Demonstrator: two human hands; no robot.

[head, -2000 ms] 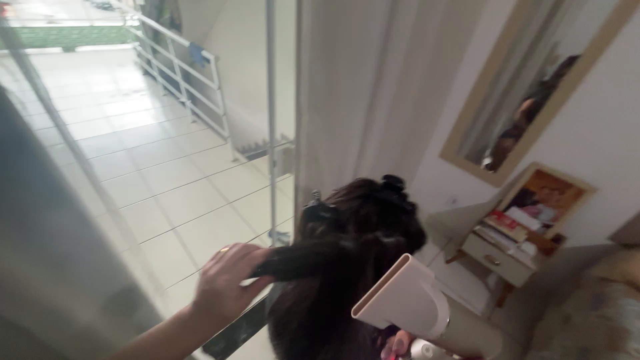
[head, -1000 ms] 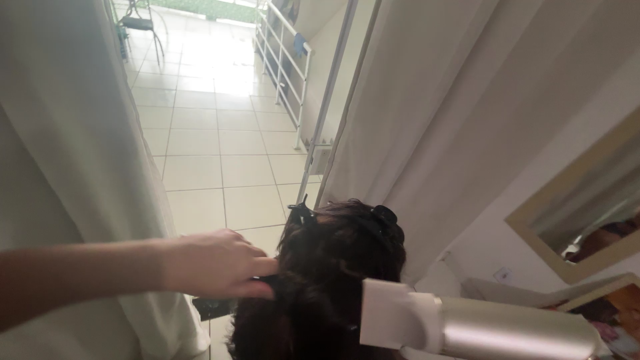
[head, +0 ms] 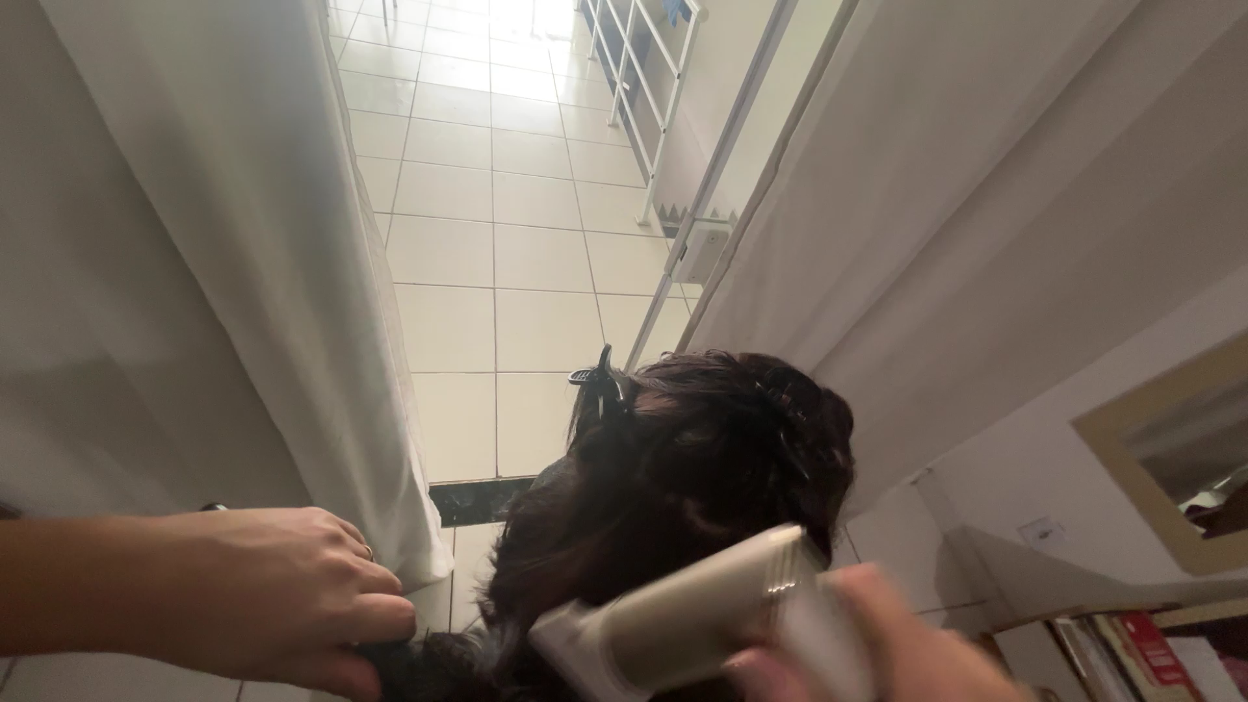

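Observation:
A person's dark-haired head (head: pixel 712 439) is at the lower centre, seen from behind and above. A black hair claw clip (head: pixel 604 382) grips the hair at its upper left. My left hand (head: pixel 292 595) comes in from the left edge, its fingers closed on a dark lock of hair (head: pixel 439 665) drawn out to the side; whether a brush is inside the lock cannot be told. My right hand (head: pixel 877 643), blurred, is around a light-coloured hair dryer (head: pixel 702 609), whose flat nozzle points left and down, close to the hair.
Pale curtains hang at the left (head: pixel 283 292) and right (head: pixel 936 195). Between them lies a tiled floor (head: pixel 448 322) with a white metal railing (head: pixel 663 107). At the right are a framed mirror (head: pixel 1121 429), a wall socket (head: pixel 1041 531) and books (head: pixel 1121 653).
My left hand has moved down and away from the head with the hair. The dryer has swung lower, its nozzle now across the lower hair. My right hand has come into fuller view.

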